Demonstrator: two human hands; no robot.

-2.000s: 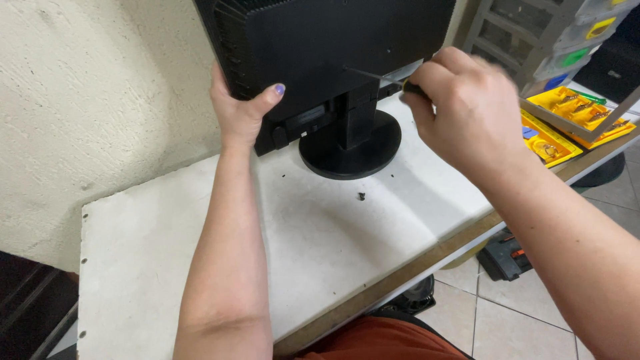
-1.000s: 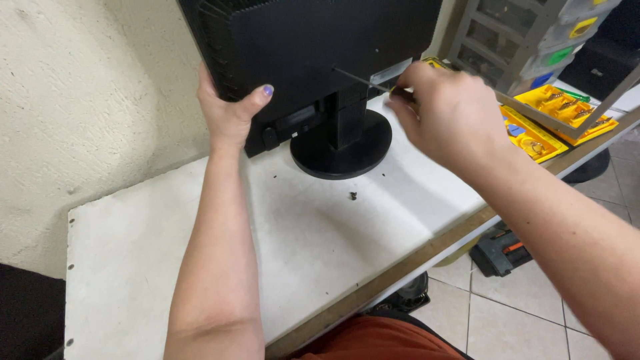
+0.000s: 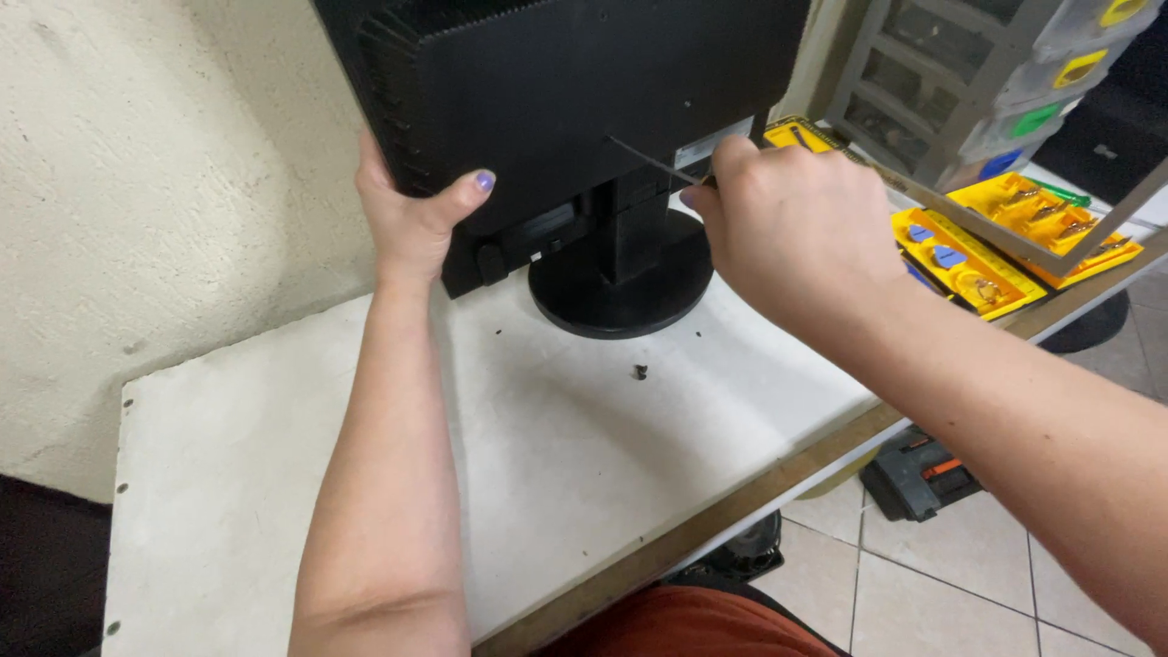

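Note:
A black monitor shows its back and stands on a round black base. My left hand grips its lower left edge, thumb on the back panel. In my right hand is a screwdriver; its thin shaft points left, and the tip meets the back panel at a small hole above the stand neck. The fingers hide the handle. Small dark screws lie on the white tabletop in front of the base, with a few dark specks around them.
Right of the monitor, an open yellow tool kit holds bits and blue picks, near a drawer organizer. A textured wall rises at the left. Under the table's right edge, a dark case stands on the tiled floor.
My left hand still holds the monitor's edge, and the screwdriver tip stays at the same spot on the back panel. My right hand remains around the handle, its pose slightly changed.

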